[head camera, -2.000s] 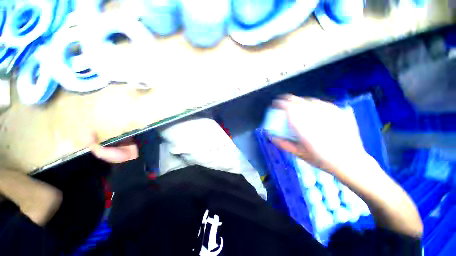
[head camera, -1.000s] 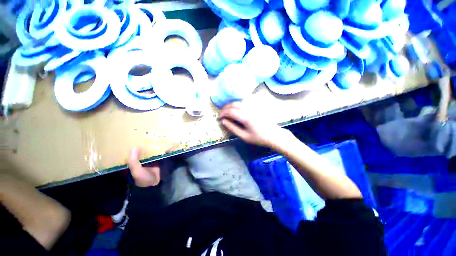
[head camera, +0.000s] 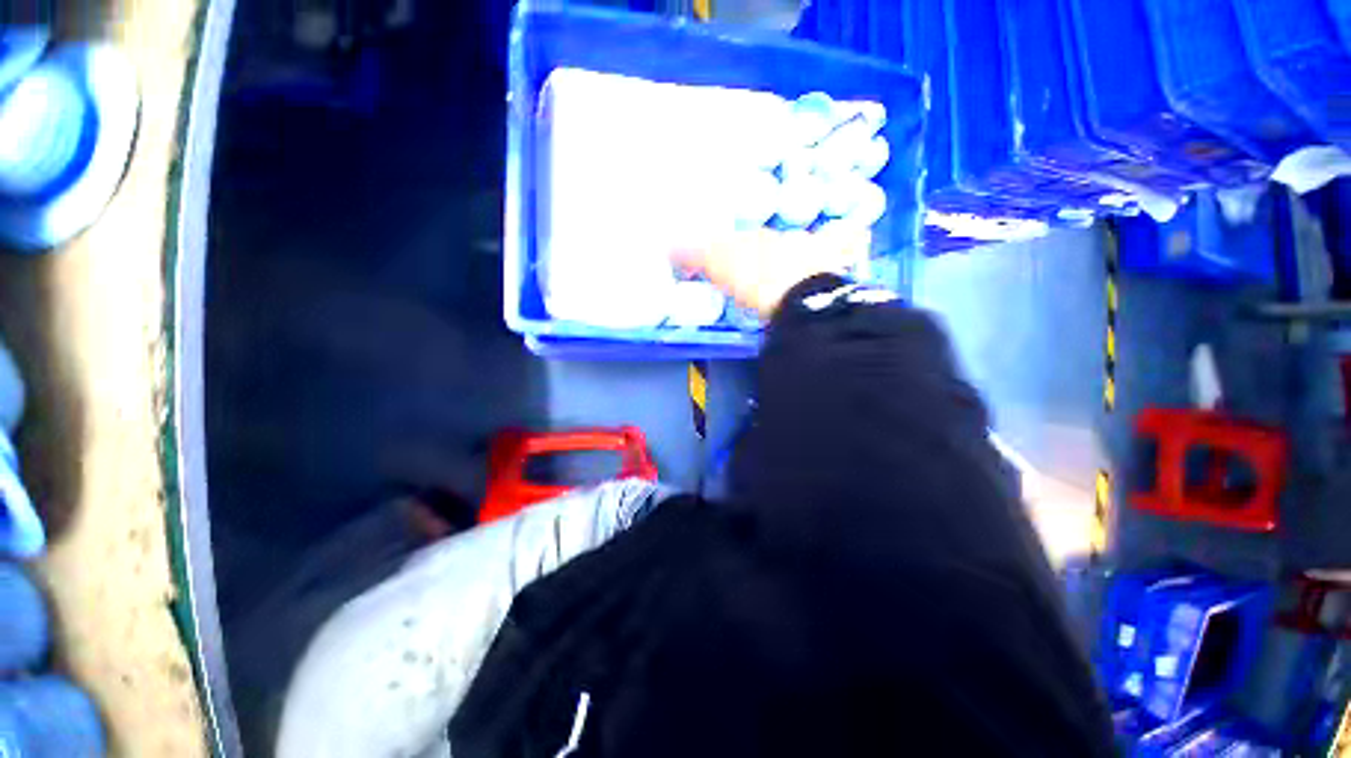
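A blue tote (head camera: 717, 351) stands beside me and holds rows of small pale crowns (head camera: 800, 199) at its right side. A bright white area fills its left part, too overexposed to make out. My right hand (head camera: 736, 273) reaches into the tote, small and washed out, with its fingertips over the white area. I cannot tell whether it grips anything. My left hand is not clearly in view; a dim skin-coloured patch near the red stool cannot be identified.
The bench edge (head camera: 193, 370) runs down the left, with a hat (head camera: 52, 133) and other pale blue pieces on it. Red stools (head camera: 571, 444) (head camera: 1212, 468) stand on the floor. Stacked blue bins (head camera: 1096, 89) are at upper right, more blue bins (head camera: 1178, 637) at lower right.
The view has swung right from the bench to the tote. My right hand has moved from the crowns at the bench edge into the tote. My left hand has left clear view.
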